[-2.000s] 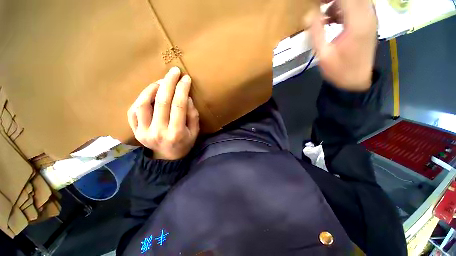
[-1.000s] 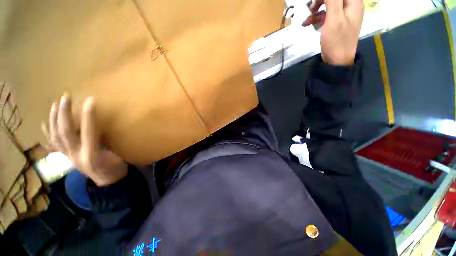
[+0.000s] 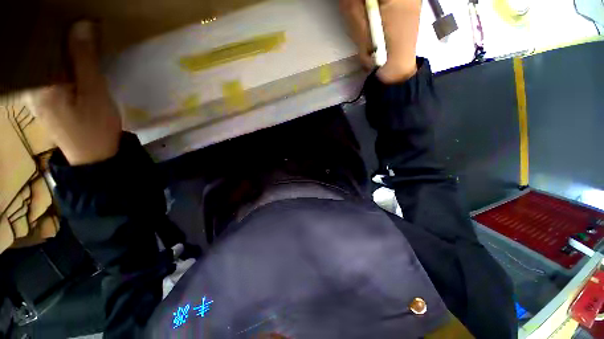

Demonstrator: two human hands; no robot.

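The brown panel [image 3: 142, 28] is lifted at its near edge and lies in shadow across the upper left. Small light dots [image 3: 208, 20] show on it. My left hand [image 3: 83, 106] grips its left part, thumb on top, fingers hidden beneath. My right hand [image 3: 396, 34] is at the top, cut off by the picture's edge, with a slim pale tool [image 3: 376, 30] in it. Whether it also touches the panel is unclear. A yellow tape strip [image 3: 233, 51] lies on the white table [image 3: 308, 41], with smaller yellow pieces near the table edge.
Stacked tan panels [image 3: 23, 182] are at the left. A tool with a square dark head [image 3: 445, 26], a slim dark and pinkish tool [image 3: 476, 26] and a pale yellow ring [image 3: 511, 9] lie at the upper right. A red-topped unit [image 3: 536, 222] stands at the right.
The panel's near edge has moved up and away from me, exposing the table and yellow tape. My left hand has closed on the panel. My right hand has moved left and shows a pale tool.
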